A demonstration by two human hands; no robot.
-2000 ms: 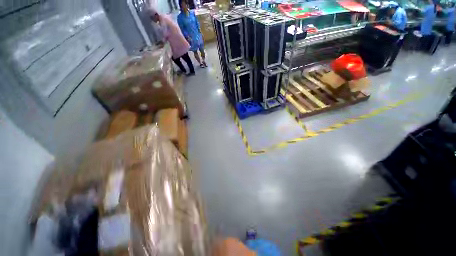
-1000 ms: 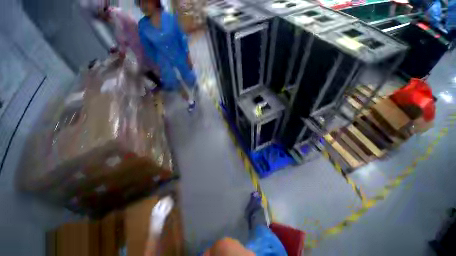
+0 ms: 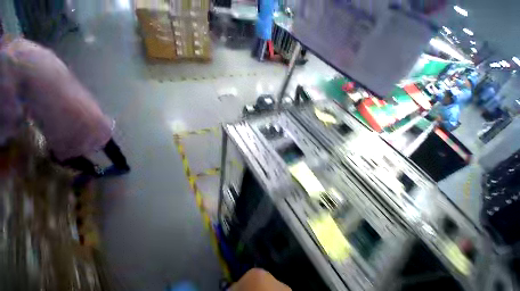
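Note:
Neither of my gloved hands shows. A blurred skin-coloured shape juts in at the bottom edge; I cannot tell what part it is. Close in front and to the right stand magazine racks with metal frames, dark sides and slotted tops. Yellow pieces lie on the rack tops. No red sheet or box shows near me at the bottom.
A person in pink bends at the left beside a blurred wrapped load. Yellow-black tape runs along the racks. Stacked cartons stand ahead. A grey hanging board is overhead. Workers sit at green-topped benches far right.
The view has moved forward to the racks, now large and close. My white-gloved left hand and the red object at the bottom have left the picture. The person in blue beside the pink-clad one is out of view.

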